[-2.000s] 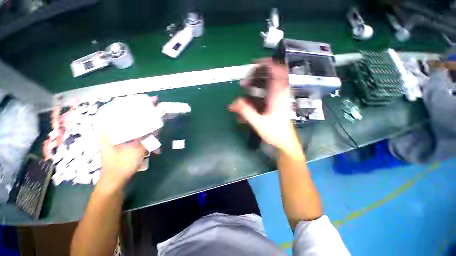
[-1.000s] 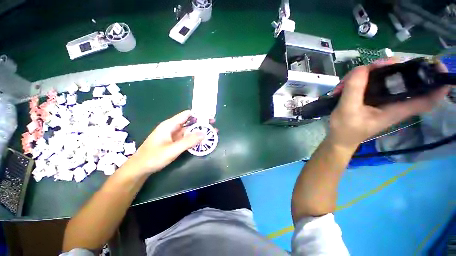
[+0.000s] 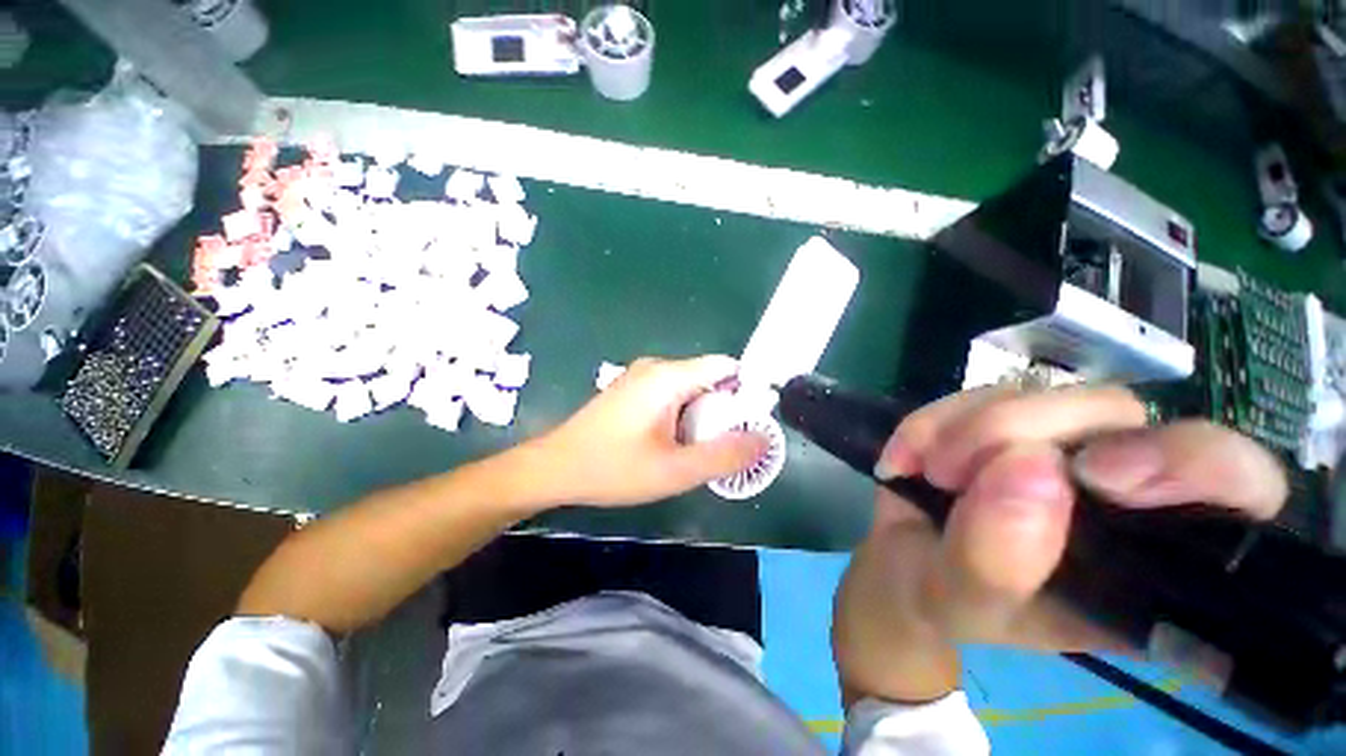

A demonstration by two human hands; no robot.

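Note:
A white fan unit (image 3: 802,313) lies over the green bench, its flat handle pointing up and to the right and its spoked round head toward me. My left hand (image 3: 645,436) grips it at the head, thumb on the spokes. My right hand (image 3: 1033,510) is closed around a black electric screwdriver (image 3: 1181,598). The screwdriver's tip is at the joint between head and handle; whether it touches a screw cannot be told. A pile of small white pieces (image 3: 384,303), some pink-red at the left, lies left of my left hand.
A black and silver screw feeder (image 3: 1129,281) stands right, with green circuit boards (image 3: 1262,355) beyond it. A dark tray of metallic dots (image 3: 136,366) and a clear plastic bag (image 3: 111,170) are left. Units (image 3: 616,52) lie beyond the pale strip (image 3: 635,166). A brown box (image 3: 177,591) is below.
The view has shifted toward the left. The screwdriver has moved from the feeder to the fan unit. Earlier, my right hand took hold of the screwdriver and the unit's handle came into view.

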